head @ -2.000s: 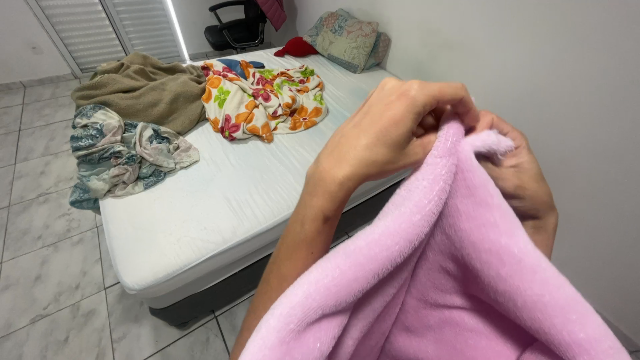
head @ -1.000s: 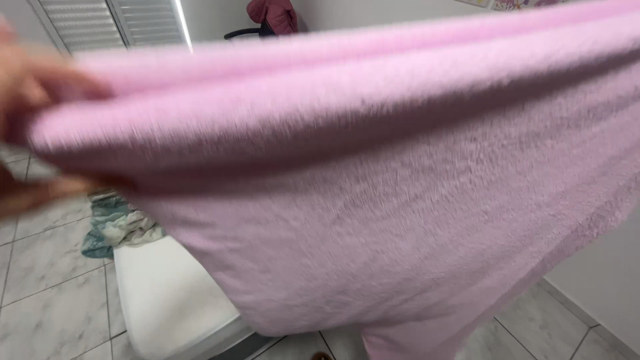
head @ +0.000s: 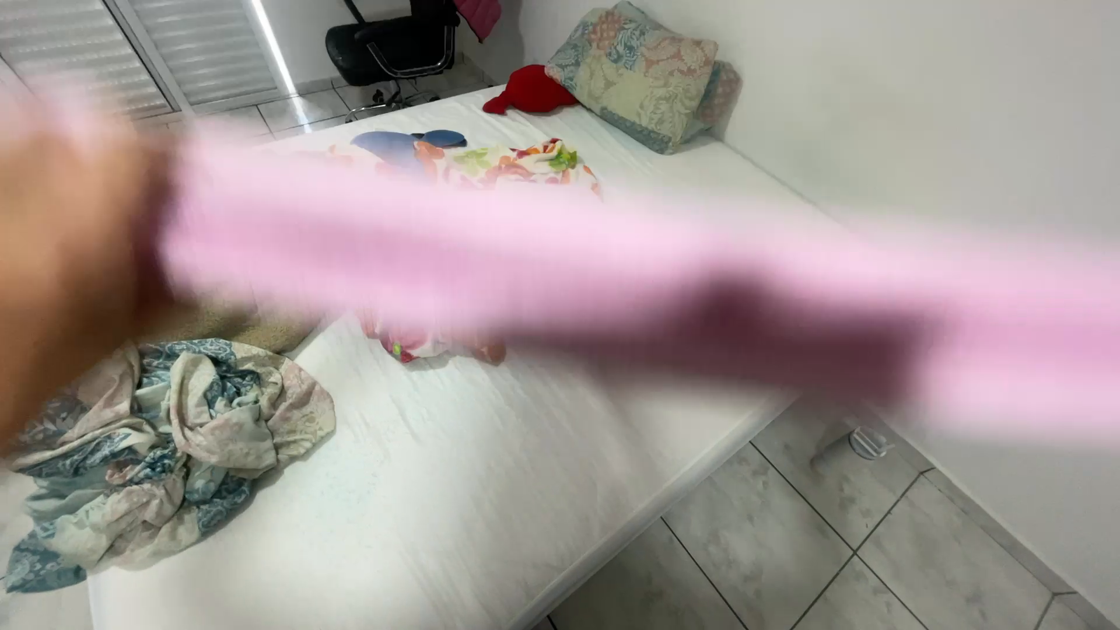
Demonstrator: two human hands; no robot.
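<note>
My left hand (head: 70, 254), badly blurred, grips one end of a pink plush blanket (head: 437, 254) at the left edge of the view. From there the blanket stretches as a blurred band across the whole picture and runs out at the right edge. My right hand is not in view. Behind and below the blanket lies a bed with a white sheet (head: 437, 490). A crumpled patterned cloth in blue-green and beige (head: 210, 420) lies on the bed's left part. The blanket partly hides a floral cloth (head: 525, 162) and a brown-olive blanket (head: 262, 332).
Patterned pillows (head: 639, 79) and a red cushion (head: 534, 90) lie at the bed's far end, by the white wall (head: 919, 105). A black office chair (head: 394, 48) stands beyond, near shutter doors (head: 201, 52). A small metallic object (head: 868, 443) is on the tiled floor beside the wall.
Two seconds ago both hands were together on the bunched pink blanket; now it is stretched wide. Since one second ago it has gone from a broad hanging sheet to a narrower band, uncovering more of the bed.
</note>
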